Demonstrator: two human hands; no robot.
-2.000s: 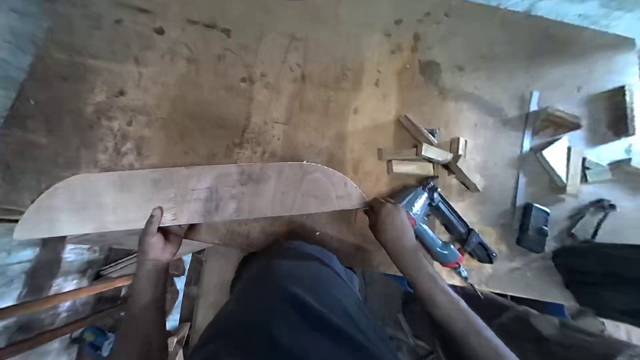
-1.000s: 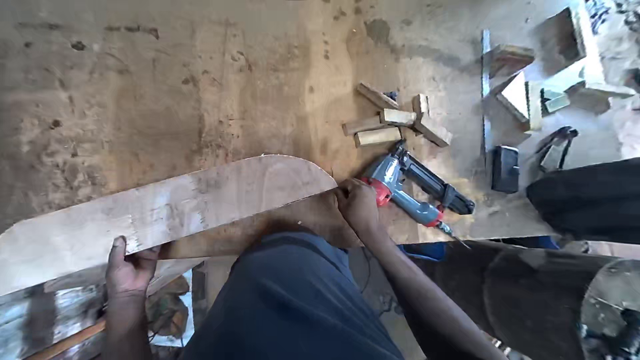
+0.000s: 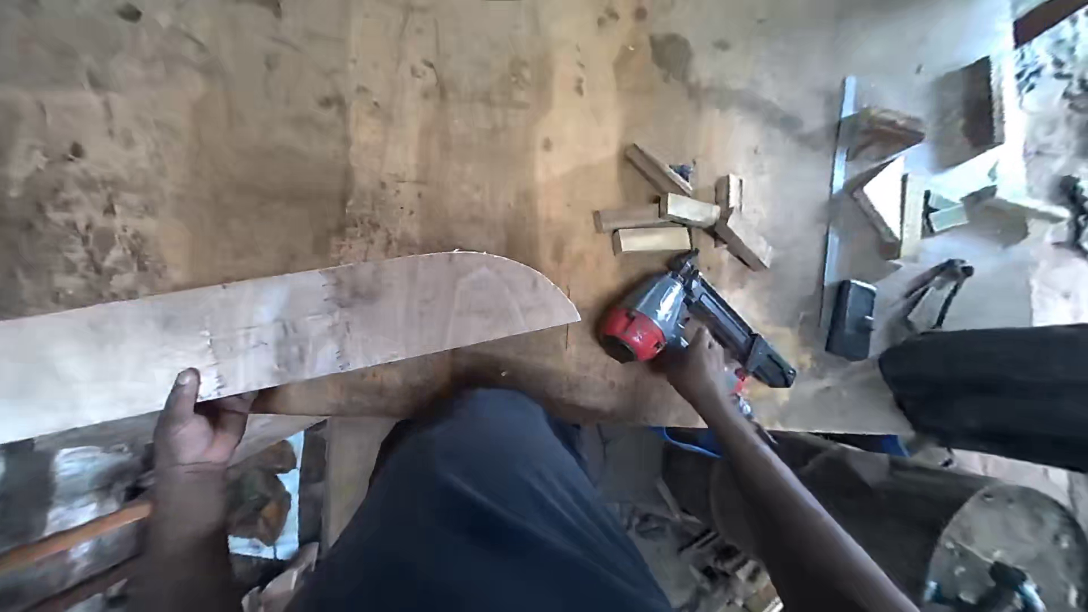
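Note:
A long thin wooden board with a curved right end lies along the near edge of the wooden tabletop, running out of view at the left. My left hand grips its lower edge, thumb on top and fingers beneath. To the right of the board's tip, my right hand is closed round the handle of a grey and red pneumatic nailer, which lies on the tabletop. My fingers there are partly hidden by the tool.
Several short wood blocks lie just beyond the nailer. Farther right are a metal ruler, a black rectangular object, triangular wood offcuts and a dark cloth-like thing. A metal drum stands below the tabletop's near edge.
My right hand has let go of the board's right end and moved right onto the nailer's handle. My left hand still holds the board's lower edge.

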